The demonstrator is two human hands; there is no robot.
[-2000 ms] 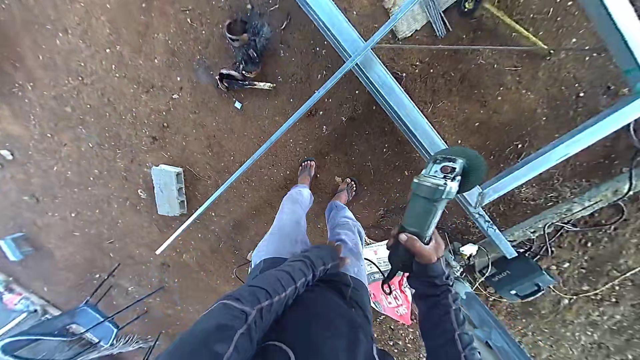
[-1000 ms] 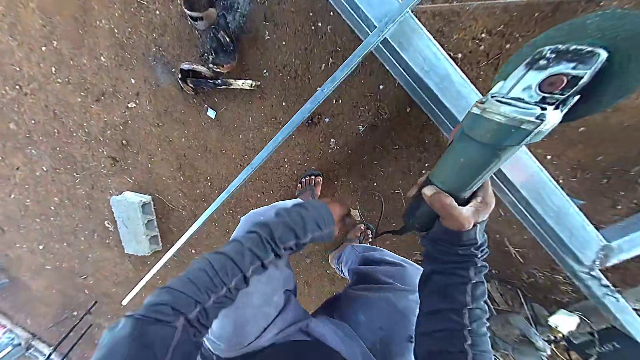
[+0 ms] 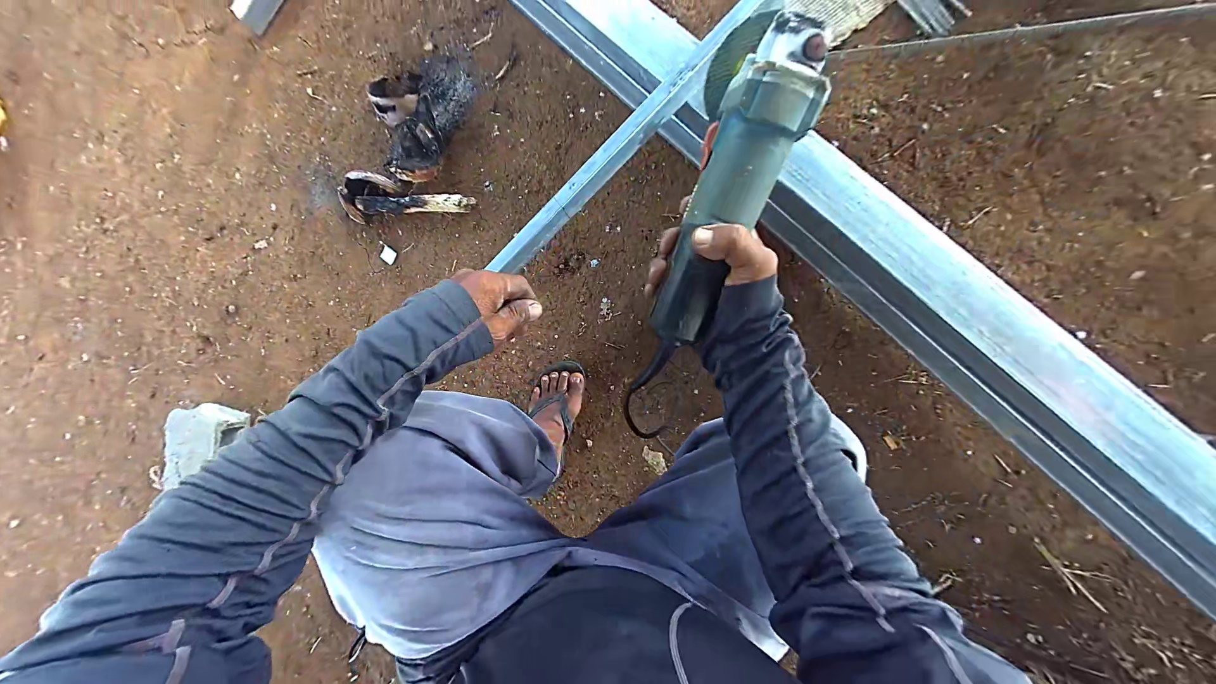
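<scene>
An angle grinder [image 3: 750, 161] with a green body is in my right hand [image 3: 727, 252], its head pointing up and away from me. Its cutting disc [image 3: 736, 59] lies over the place where a thin metal bar [image 3: 608, 157] crosses a wide galvanized steel beam [image 3: 950, 294]. My left hand [image 3: 499, 302] is at the near end of the thin bar that shows, with its fingers curled; whether they grip the bar is partly hidden. The grinder's black cord [image 3: 638, 404] hangs in a loop from the handle's end.
Charred wood pieces [image 3: 418, 202] and a burnt, blackened object [image 3: 418, 123] lie on the brown dirt at upper left. A concrete block [image 3: 195, 442] sits beside my left forearm. My foot in a flip-flop [image 3: 559, 394] stands between the hands. Metal pieces [image 3: 931, 14] lie at the top.
My left hand has moved from near my legs to the thin bar. The grinder, held to the right of the bar's crossing before, is now over the crossing. The view has shifted.
</scene>
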